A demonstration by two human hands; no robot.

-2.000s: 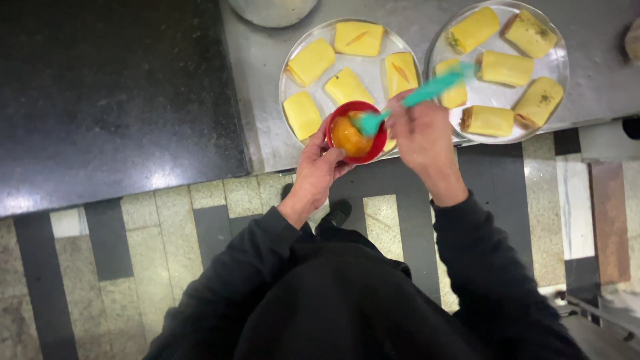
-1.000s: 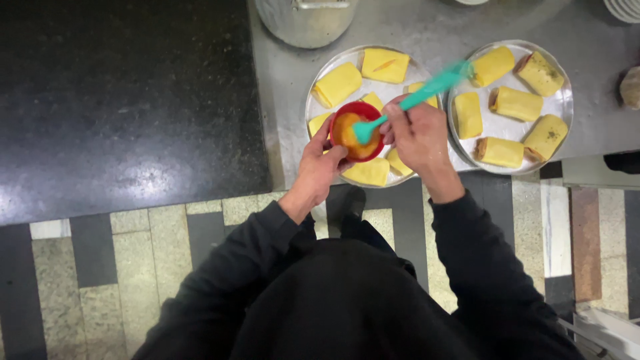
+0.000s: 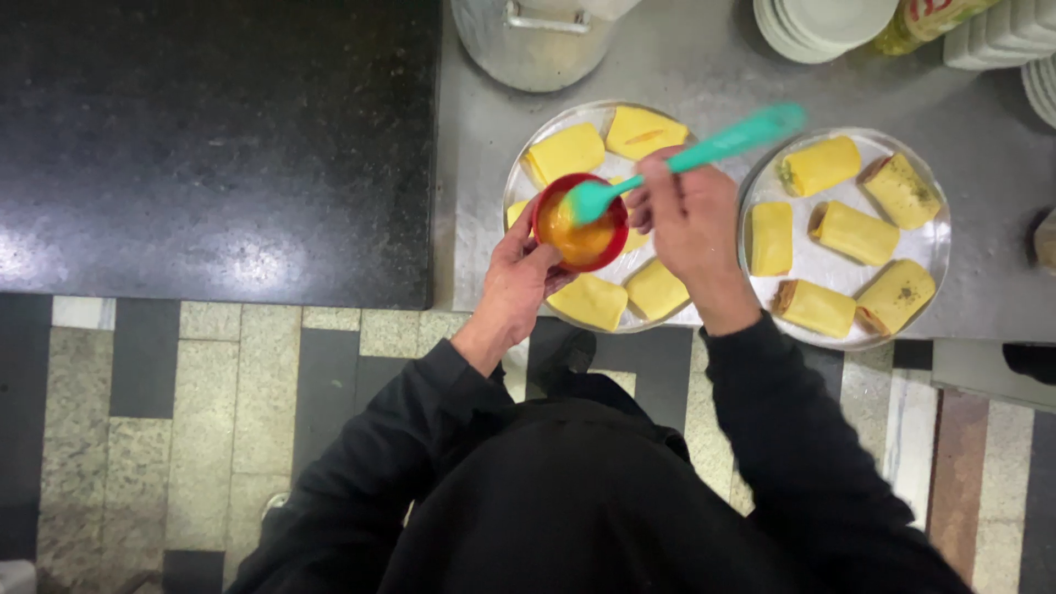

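My left hand (image 3: 513,285) holds a small red bowl (image 3: 620,239) with orange-yellow liquid, likely beaten egg, above the front of a round metal tray (image 3: 561,124). My right hand (image 3: 693,214) grips a turquoise brush or spatula (image 3: 726,142); its head dips into the liquid and is partly blurred. Several yellow dough rolls (image 3: 569,153) lie on that tray, some hidden by my hands and the bowl. On a second round tray (image 3: 936,206), to the right, sit several more filled rolls (image 3: 858,233), two of them sprinkled with dark flecks.
Beyond the left tray stands a large metal pot (image 3: 532,62) with a handle. Stacked white plates (image 3: 804,29), a bottle (image 3: 924,21) and white containers (image 3: 994,37) line the far right of the steel counter (image 3: 701,74). A black stone countertop (image 3: 214,148) adjoins on the left.
The brush has stayed in my right hand and the bowl in my left, with the brush's angle shifting slightly over the bowl. The view has shifted, showing more of the counter's far side.
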